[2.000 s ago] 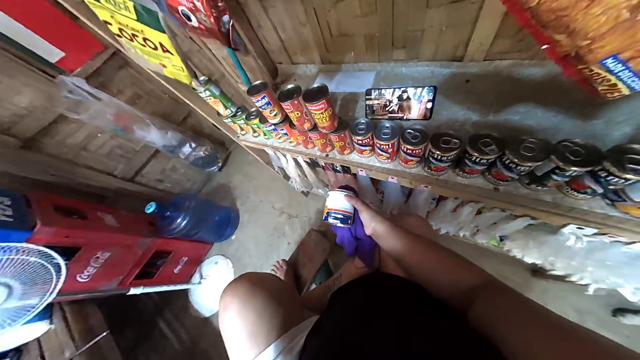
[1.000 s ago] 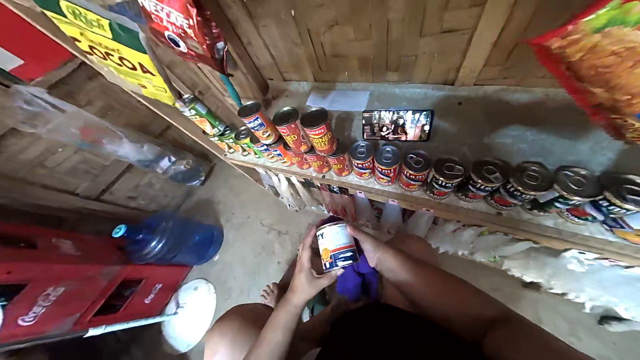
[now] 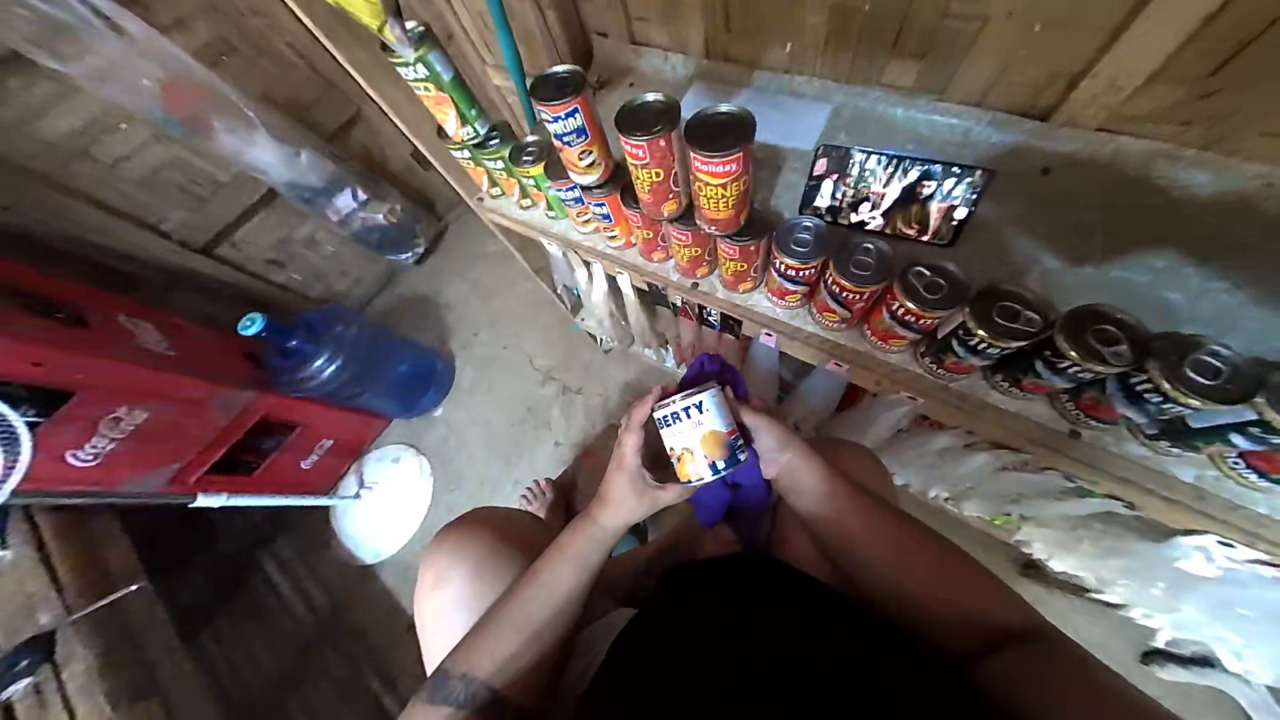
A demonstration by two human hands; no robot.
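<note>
Between my two hands is a food can with a white and blue label (image 3: 697,440), its printed side facing up toward me. My left hand (image 3: 630,465) grips its left side and underside. On its right side, my right hand (image 3: 765,440) holds the can together with a purple cloth (image 3: 735,500), which hangs behind and below it. Beyond my hands, corned beef cans (image 3: 718,170) stand stacked two high on a wooden shelf (image 3: 860,375). Sardine cans (image 3: 862,280) run in a row to the right along its front edge.
Behind the cans a phone (image 3: 897,193) with a lit screen lies on the shelf. Plastic bags (image 3: 1150,580) hang under the shelf edge. To the left are red crates (image 3: 130,410), a blue water jug (image 3: 355,360) and a round white fan base (image 3: 383,503) on the floor.
Two seconds ago only my right hand was plainly on the can, with the purple cloth; my left hand now holds it too. The view has moved closer to the shelf.
</note>
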